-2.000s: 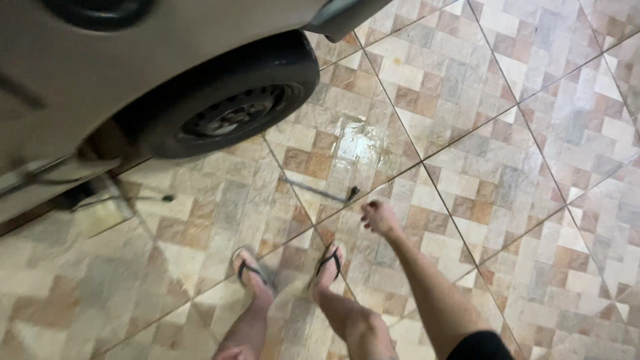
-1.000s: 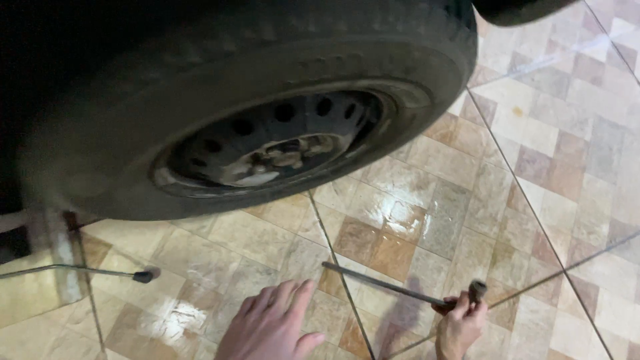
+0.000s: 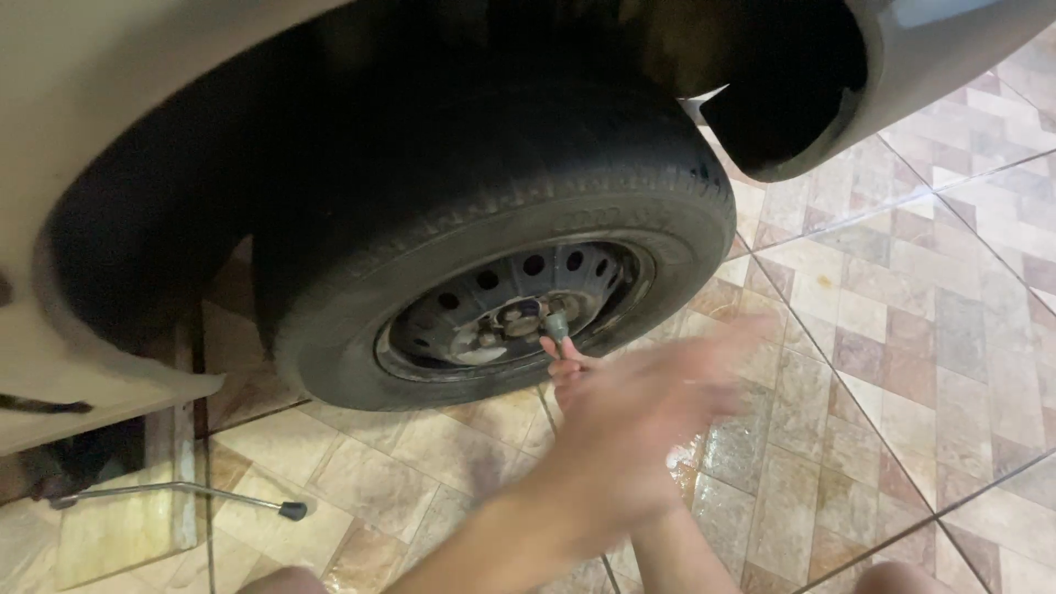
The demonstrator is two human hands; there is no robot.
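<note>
The car wheel point(image 3: 511, 272), a black tyre on a dark steel rim, fills the middle of the view. At its hub, the socket end of a lug wrench point(image 3: 558, 324) is against or close to a wheel fastener; contact is unclear. My right hand point(image 3: 569, 369) has its fingers around the wrench just below the socket. My left hand point(image 3: 660, 396), strongly blurred, crosses in front of my right wrist with its fingers pointing right. It hides the rest of the wrench, and whether it touches the handle cannot be told.
The car's pale body panel point(image 3: 107, 107) arches over the wheel. At lower left, a bent metal rod with a black end point(image 3: 293, 510) extends over a wooden board point(image 3: 124, 528) on the tiled floor point(image 3: 891, 330). My knees show at the bottom edge.
My right hand has brought the lug wrench from over the floor to the wheel hub. My left hand has moved right, across my right arm.
</note>
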